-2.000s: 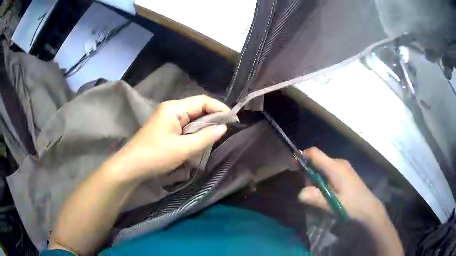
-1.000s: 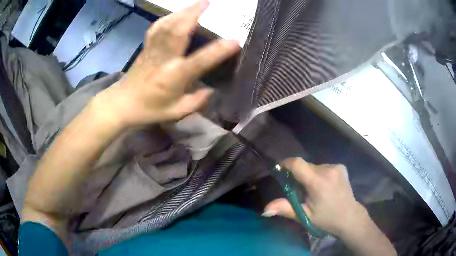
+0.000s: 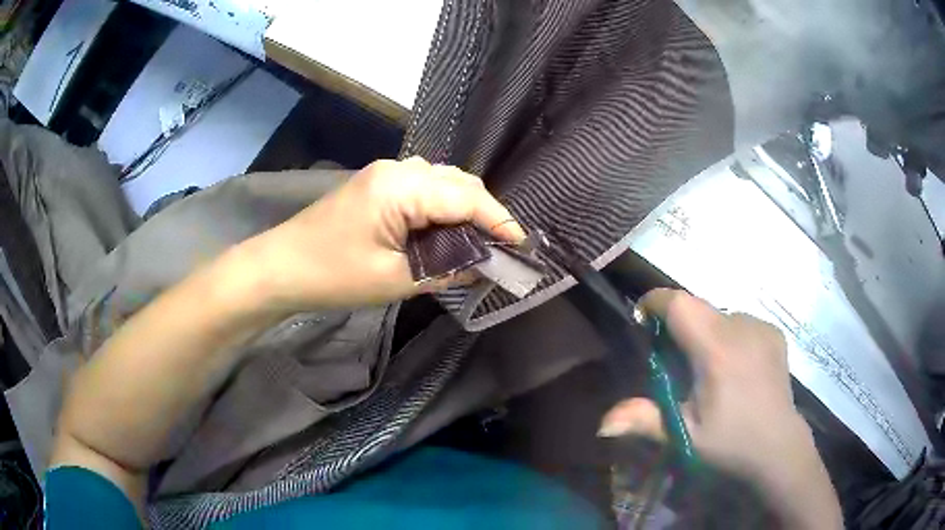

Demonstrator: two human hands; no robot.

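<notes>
A grey-brown garment piece [image 3: 301, 352] lies across my lap. Its finely striped inner fabric [image 3: 591, 114] spreads up over the table, with a narrow pale binding [image 3: 622, 243] along its border. My left hand [image 3: 383, 233] grips a folded dark seam end of the garment, with a short pale strip beside it. My right hand [image 3: 715, 383] holds scissors [image 3: 665, 378] by their green handles. The dark blades point up and left to the seam end near my left fingertips. The blades are blurred, so how far they are apart cannot be told.
A white table [image 3: 767, 280] with a wood-coloured edge runs behind the garment. Shiny metal and clear items [image 3: 824, 155] are at the upper right. White boards [image 3: 197, 124] with thin cords are at the upper left. Dark cloth [image 3: 901, 502] is at the lower right.
My left hand was raised open a second ago and now holds the seam end. The striped fabric has turned further into view and shifted left. The scissors have moved up and right.
</notes>
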